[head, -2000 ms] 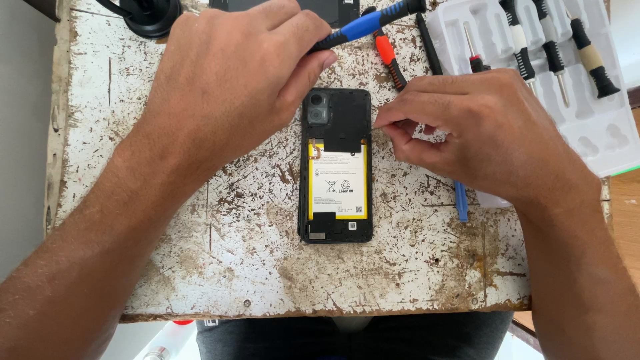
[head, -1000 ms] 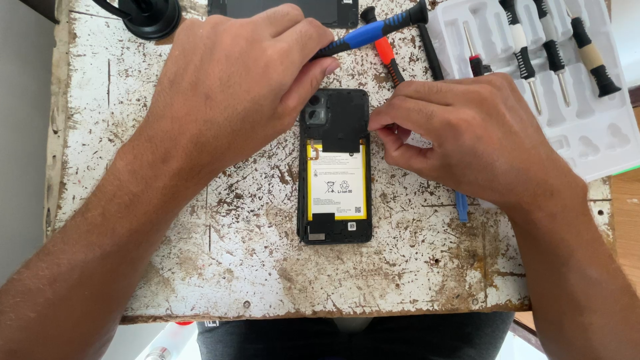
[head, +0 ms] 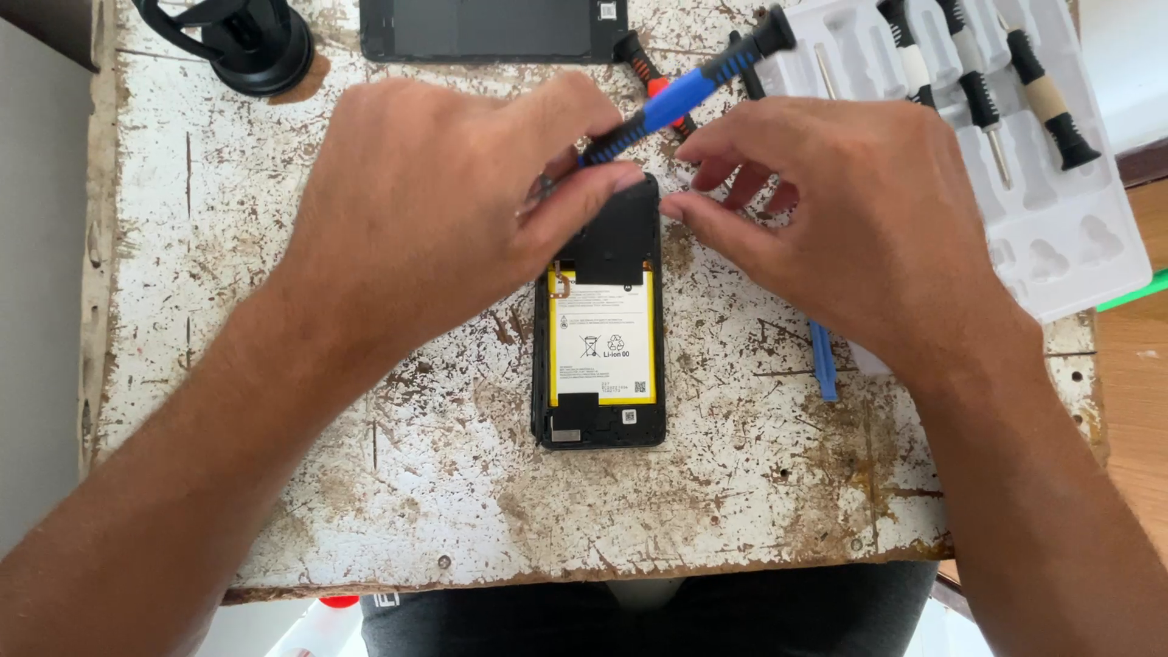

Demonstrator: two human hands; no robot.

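Observation:
An opened smartphone (head: 602, 338) lies on a worn, white-painted board, its battery (head: 602, 315) with a yellow border showing below a black cover (head: 613, 233). My left hand (head: 447, 192) is over the phone's upper left part and hides its camera area. Between its thumb and fingers it holds a blue and black precision screwdriver (head: 689, 91), whose handle points up and right. My right hand (head: 821, 201) is beside the phone's upper right edge, thumb and fingers apart, with nothing seen between them.
A black suction cup (head: 255, 46) stands at the upper left. A dark phone panel (head: 497, 32) lies at the top. A red and black screwdriver (head: 652, 82) is behind the hands. At the right are a white plastic tray (head: 1049, 228) with several screwdrivers and a blue pry tool (head: 823, 360).
My right thumb and fingers have parted and moved off the phone's right edge. My left hand has come lower over the phone's top with the screwdriver, covering the camera area seen before.

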